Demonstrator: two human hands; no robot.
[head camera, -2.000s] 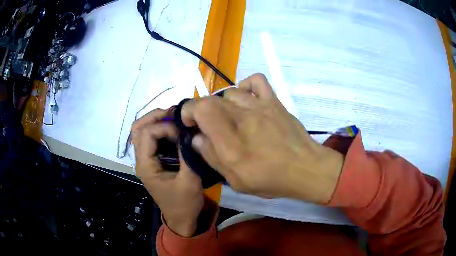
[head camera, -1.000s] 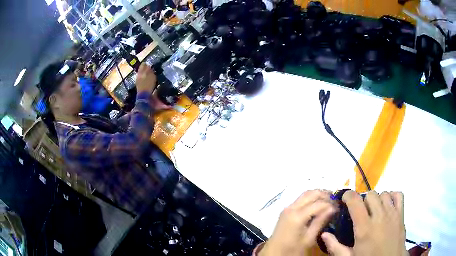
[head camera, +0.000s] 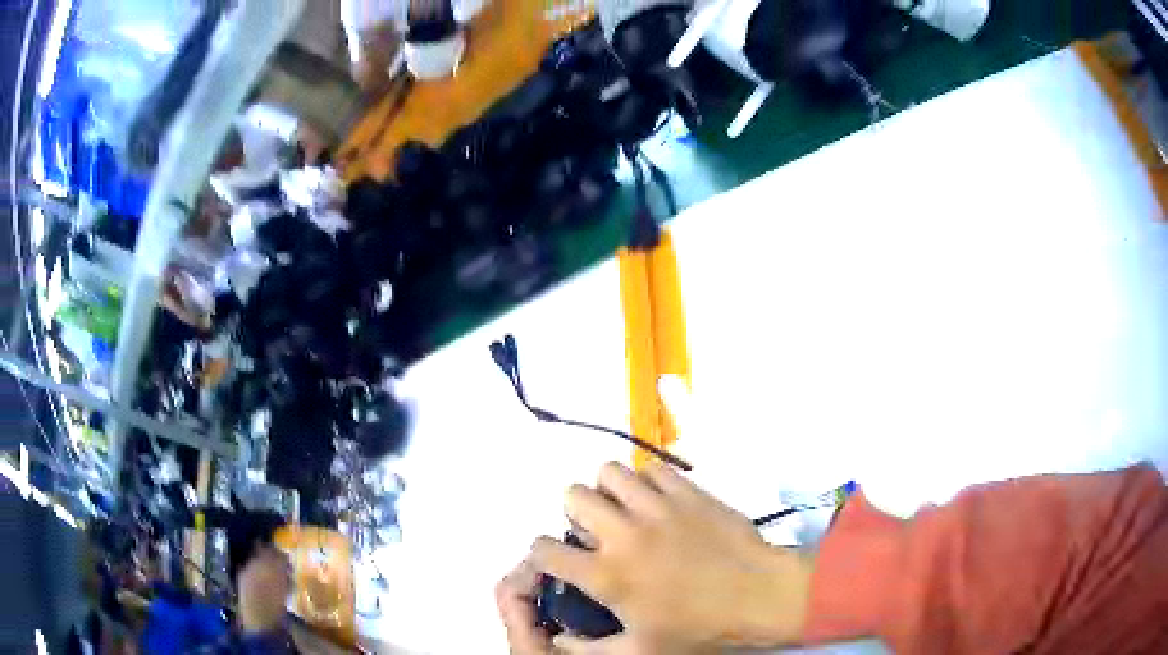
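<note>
A black rounded camera housing (head camera: 579, 610) is held between my two hands near the bottom edge of the head view. My right hand (head camera: 679, 557) lies over its top and covers most of it. My left hand (head camera: 519, 607) grips it from the left and is mostly hidden and cut off by the picture's edge. The black tail cable (head camera: 583, 422) runs up and left from my hands over the white mat and splits into two dark plugs. A short dark lead end with a blue and yellow tip (head camera: 845, 491) lies right of my hands.
The white mat (head camera: 897, 294) carries an orange tape strip (head camera: 655, 333). Many black camera units (head camera: 487, 218) are piled beyond it over the green surface (head camera: 820, 122). White units stand at the far edge. Blurred people (head camera: 263, 582) are at the left and far side.
The camera view has swung right and tilted, so my hands now show lower centre. Both hands still hold the black housing. The person in the checked shirt is now mostly out of view.
</note>
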